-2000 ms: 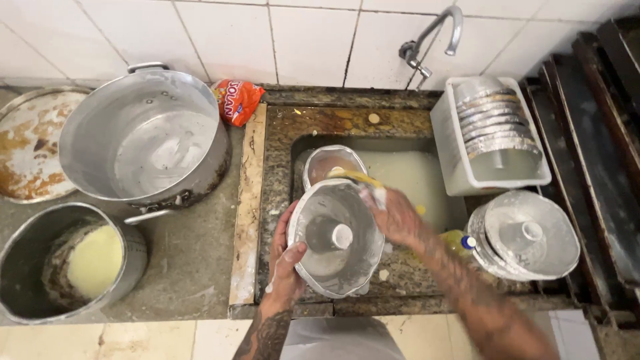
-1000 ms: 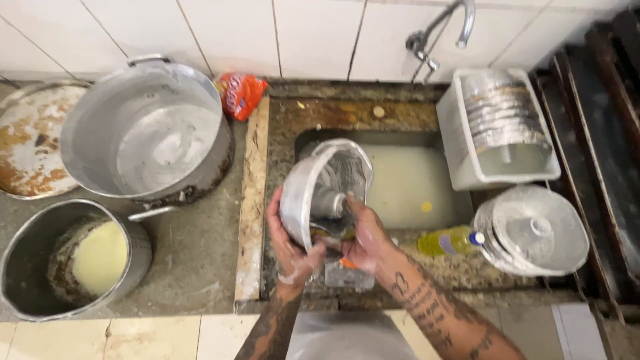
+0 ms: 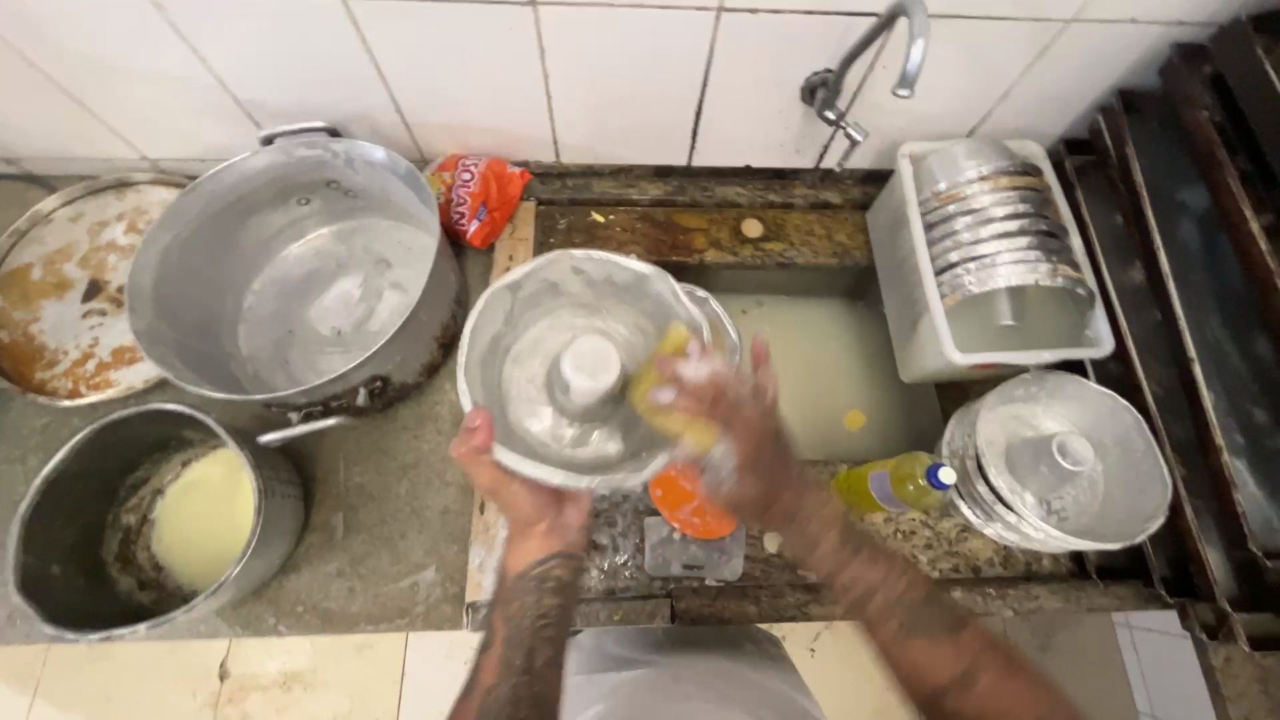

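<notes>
My left hand (image 3: 530, 490) grips the lower left rim of a fluted metal tube cake pan (image 3: 520, 330), which is tilted open side up over the sink's left part. A yellow sponge (image 3: 665, 390) is in my right hand (image 3: 730, 410), pressed at the pan's right inner wall; that hand is blurred. Behind the pan, the rim of another round container (image 3: 722, 320) shows in part. Below the pan lie an orange object (image 3: 692, 502) and a clear plastic container (image 3: 694, 550). Cloudy water fills the sink (image 3: 820, 370).
At left are a large aluminium pot (image 3: 340, 270), a smaller pot (image 3: 280, 510) with pale yellow contents, and a stained round tray (image 3: 70, 300). A white bin (image 3: 1000, 357) of pans, stacked tube pans (image 3: 1110, 500), a yellow-green bottle (image 3: 890, 483) and dark trays (image 3: 1190, 250) stand right. The faucet (image 3: 850, 80) overhangs.
The pan was turned sideways between both hands one second ago; now its open side faces up. My right hand has moved from the pan's centre tube to its right inner wall, and the yellow sponge shows.
</notes>
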